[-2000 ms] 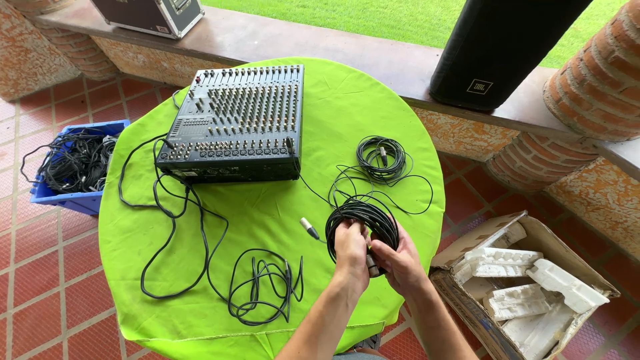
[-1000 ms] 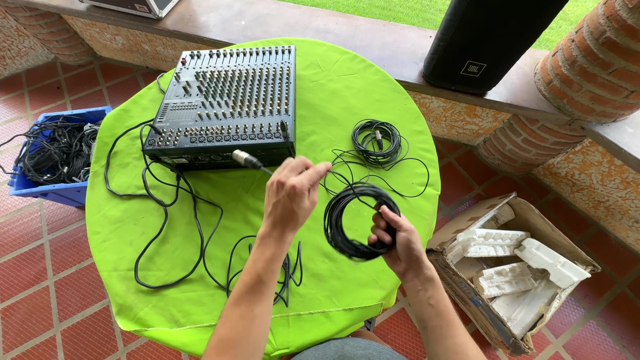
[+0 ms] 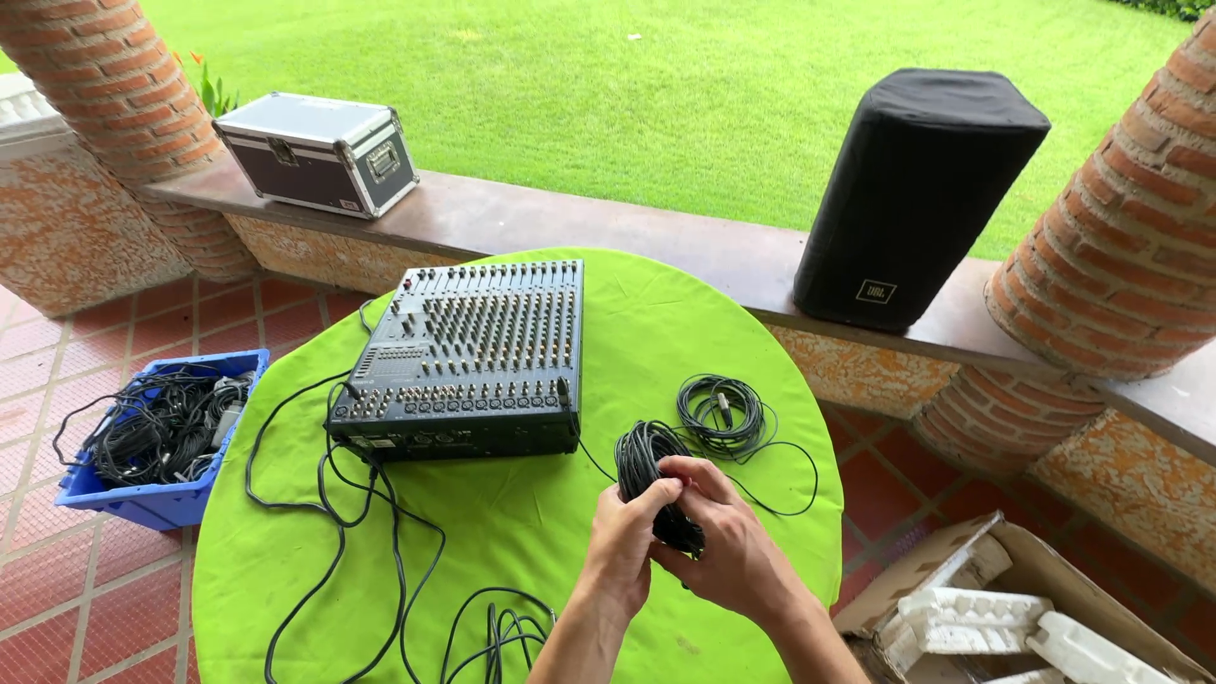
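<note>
Both hands hold one coiled black cable [image 3: 638, 458] over the right part of the round table with a green cloth [image 3: 608, 608]. My left hand [image 3: 622, 537] grips the coil's near left side; my right hand [image 3: 717, 527] closes on its right side, fingertips meeting the left thumb. Something small and red shows at the fingertips. Just behind lies another coiled black cable [image 3: 727, 418] with a metal connector. An audio mixing console [image 3: 475, 351] stands at the table's back left, with black cables [image 3: 332, 532] running from it. A loose cable [image 3: 494, 632] lies at the near edge.
A blue crate [image 3: 171, 503] of tangled cables stands on the floor at left. A cardboard box [image 3: 1092, 589] with white foam pieces is at lower right. On the low wall [image 3: 570, 214] stand a flight case [image 3: 313, 157] and a black JBL speaker [image 3: 921, 199], between brick columns [image 3: 1130, 228].
My left hand, out to the left near a cable connector one second ago, is now back on the coil beside my right hand. The view has tilted up toward the lawn.
</note>
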